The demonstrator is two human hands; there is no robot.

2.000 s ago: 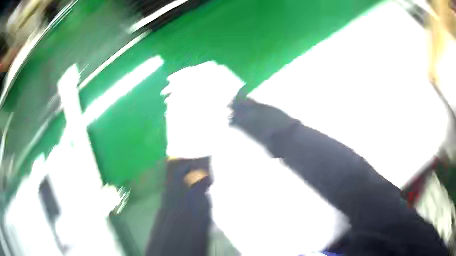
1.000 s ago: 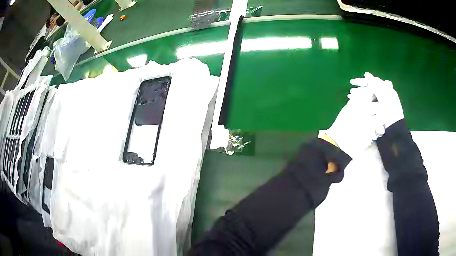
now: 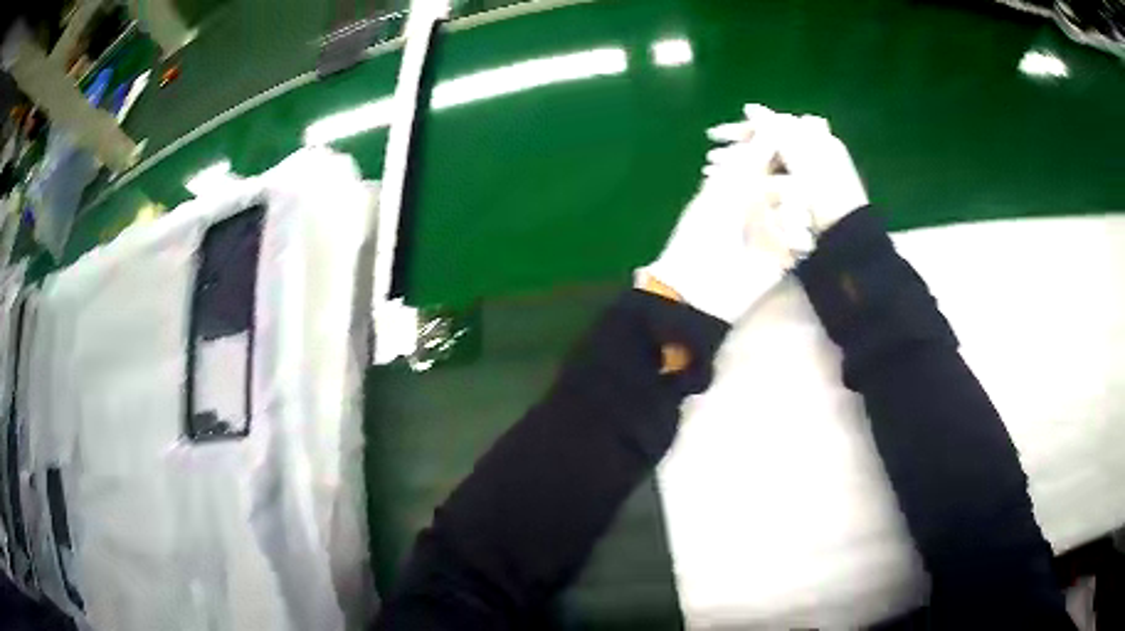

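Observation:
My left hand (image 3: 722,234) and my right hand (image 3: 814,179), both in white gloves with black sleeves, are together over the near edge of the green surface (image 3: 555,185). Their fingers overlap and touch. A small dark spot shows between them; I cannot tell whether it is a held thing or a gap. A phone frame (image 3: 226,323) lies on the white cloth (image 3: 302,370) at the left, away from both hands. Its upper half is dark and white shows through its lower half.
A white divider bar (image 3: 405,154) crosses the green surface, with crumpled clear tape (image 3: 434,339) at its near end. A white mat (image 3: 790,493) lies under my forearms and to the right. A clear bag (image 3: 59,185) is at the far left.
The view has turned right, so the cloth, frame and bar sit further left. My hands stay together as one second ago. The view is steadier than two seconds ago.

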